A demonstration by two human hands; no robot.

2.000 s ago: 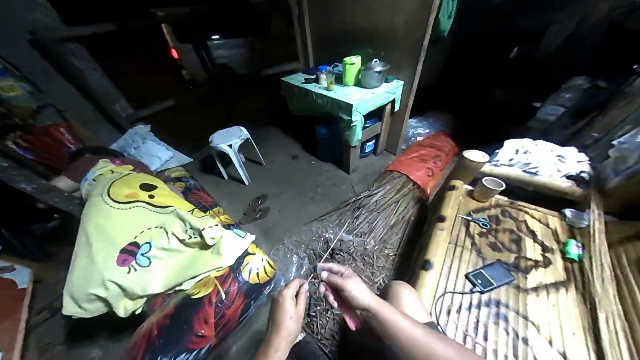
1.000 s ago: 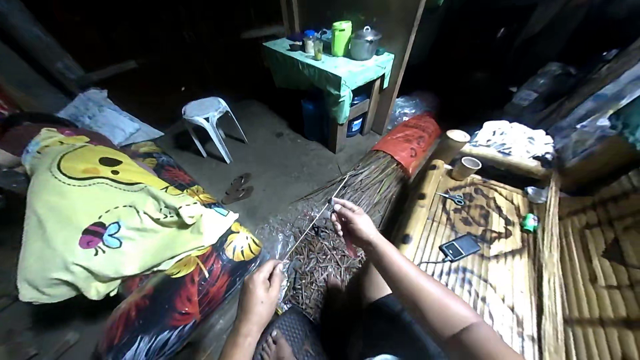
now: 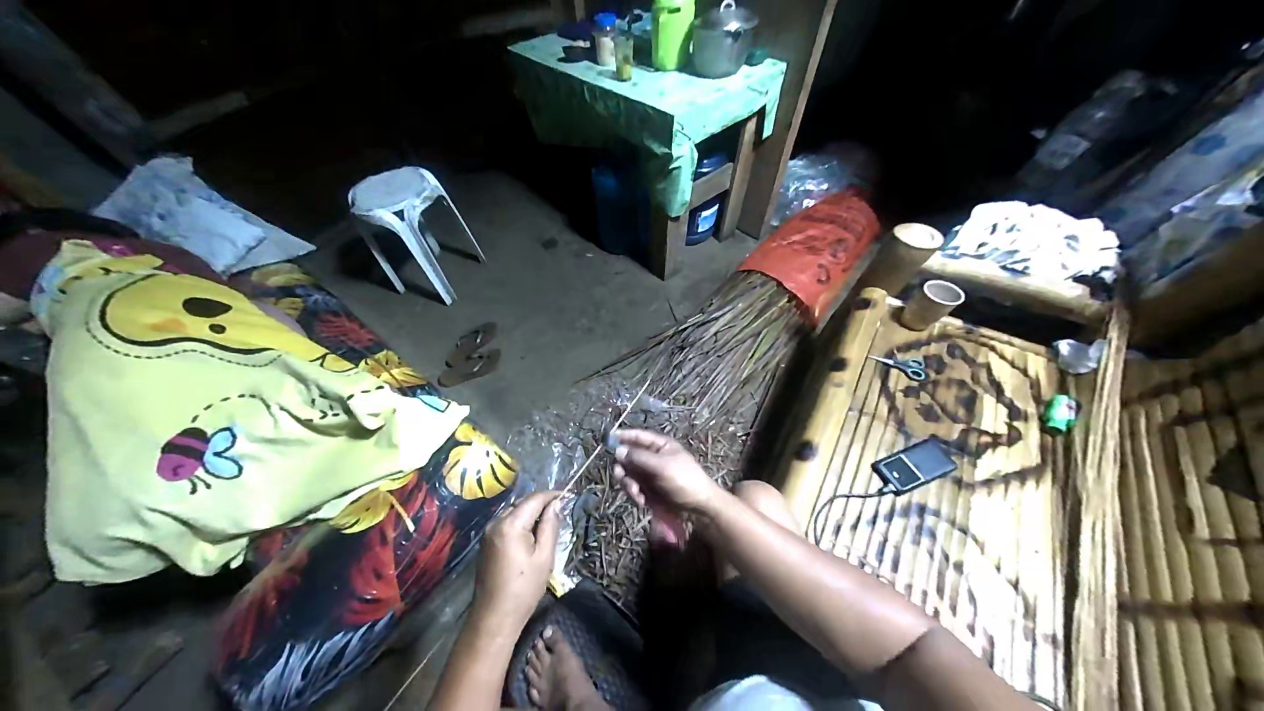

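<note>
My left hand [image 3: 518,543] pinches a thin pale plant strip [image 3: 595,454] between thumb and fingers. Farther up the same strip, my right hand [image 3: 660,479] is closed on it, with a small dark object at the fingertips that is too small to identify. The strip slants up past the right hand. Beneath and beyond both hands lie loose dry scraps [image 3: 627,533] on clear plastic. A bundle of dry stalks [image 3: 721,336], wrapped at its far end in a red sack [image 3: 820,252], points toward the hands.
On my right, a bamboo bench [image 3: 839,405] holds scissors [image 3: 904,368], a bamboo cup [image 3: 931,304] and a black device with a cable [image 3: 913,464]. A white stool [image 3: 400,202] and cloth-covered table [image 3: 632,99] stand ahead. A yellow cloth [image 3: 296,425] covers patterned bedding on the left.
The hands, close together two seconds ago, moved apart along the strip by one second ago. They are now nearer each other again, both still holding it.
</note>
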